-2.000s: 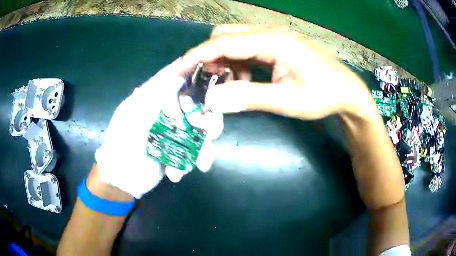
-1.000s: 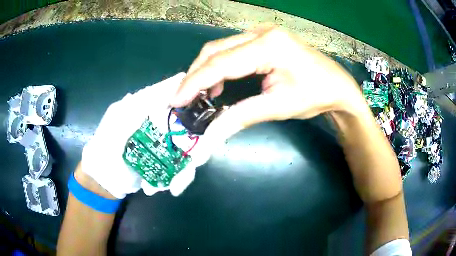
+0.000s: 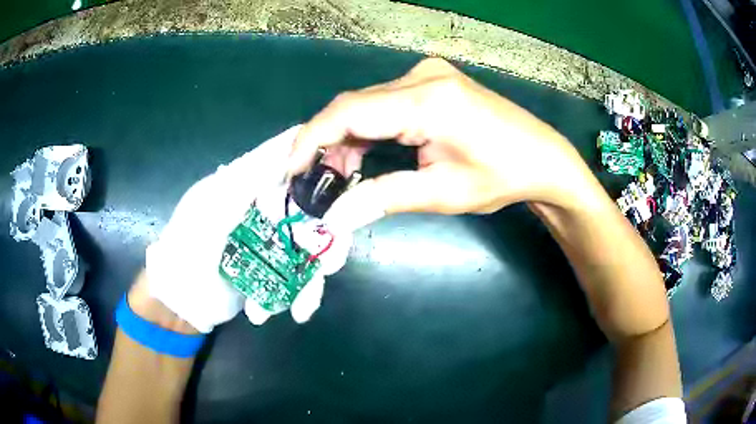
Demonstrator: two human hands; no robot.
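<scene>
My left hand (image 3: pixel 199 244), in a white glove with a blue wristband (image 3: pixel 157 328), holds a green circuit board (image 3: pixel 269 263) with its solder side showing. My bare right hand (image 3: pixel 448 145) grips a round black part (image 3: pixel 318 190) between thumb and fingers, just above the board's upper edge. Small shiny metal pins stand up from the black part. Green and red wires (image 3: pixel 327 242) run between the board and the black part. The left fingertips show below the board; part of the black part's rim is hidden by the right fingers.
White plastic housings (image 3: pixel 60 261) lie in a column on the dark bench (image 3: pixel 398 348) at far left. A tangled pile of wired board assemblies (image 3: pixel 676 195) lies at right. A worn pale ledge (image 3: pixel 273 18) separates the bench from a green belt (image 3: pixel 564 33).
The board and black part first moved down and left, then slightly back right. The black part has tilted, with its pins now pointing more upward. Both hands keep their hold.
</scene>
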